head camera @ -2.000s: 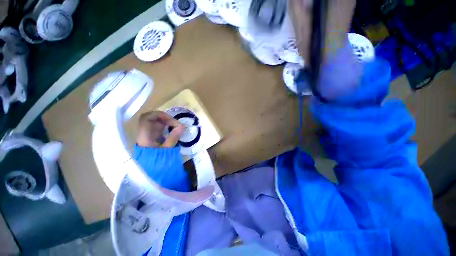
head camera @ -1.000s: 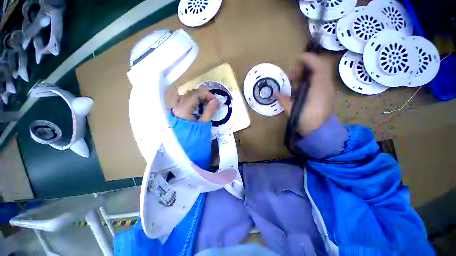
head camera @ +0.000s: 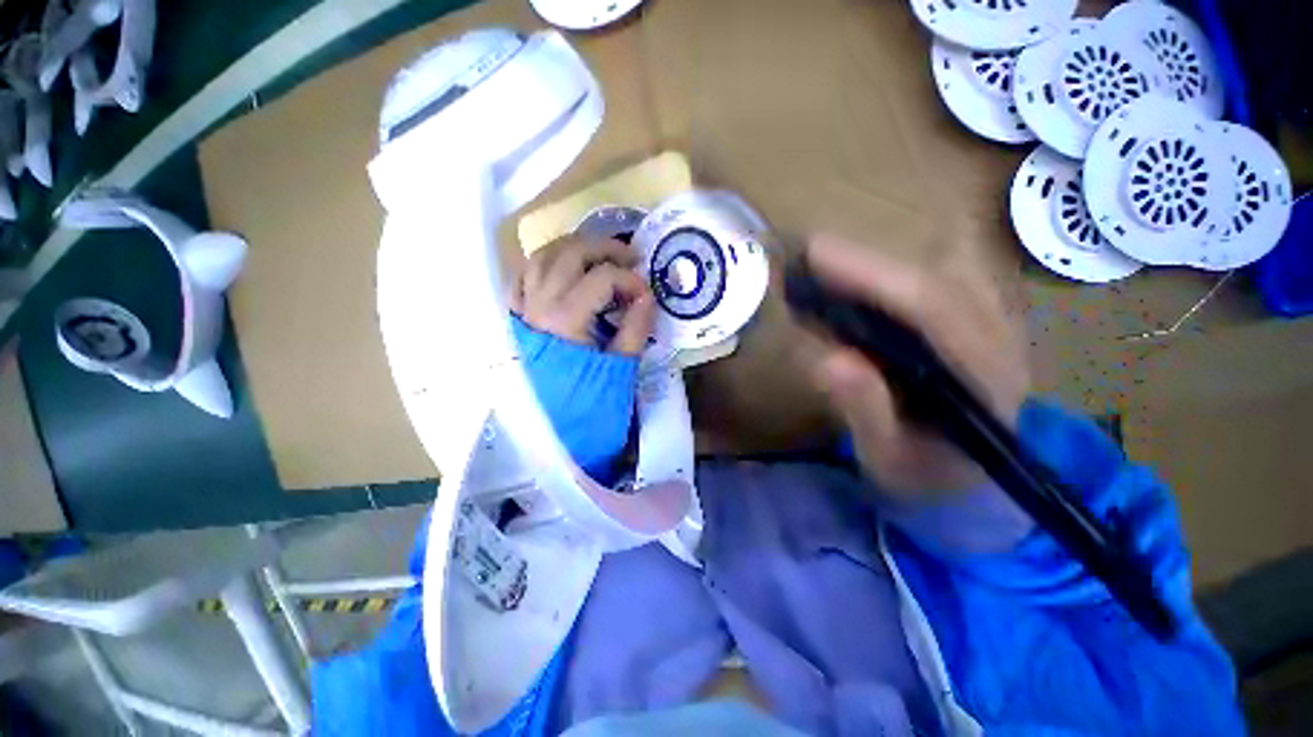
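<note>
A white headphone assembly (head camera: 432, 288) lies close in front of me, with its open lower shell (head camera: 504, 612) near my lap. My left hand (head camera: 588, 292) is bent at the ear cup over a pale yellow pad (head camera: 612, 184), with its fingertips at the left edge of a white speaker plate (head camera: 737, 288). The plate's dark ringed driver (head camera: 688, 274) faces up and the plate covers part of the cup. My right hand (head camera: 922, 360), blurred, holds a long black soldering iron (head camera: 994, 446) just right of the plate. Its tip is too blurred to tell.
Several slotted white plates (head camera: 1169, 180) overlap at the upper right, with a thin strand (head camera: 1195, 310) below them. A blue tray (head camera: 1289, 274) is at the right edge. Another headphone (head camera: 209, 274) lies on the left, and more headphones (head camera: 101, 58) are at the top left.
The driver plate has moved left from the cardboard onto the ear cup area, by my left fingertips. My right hand has come off the plate, and the iron now points up-left.
</note>
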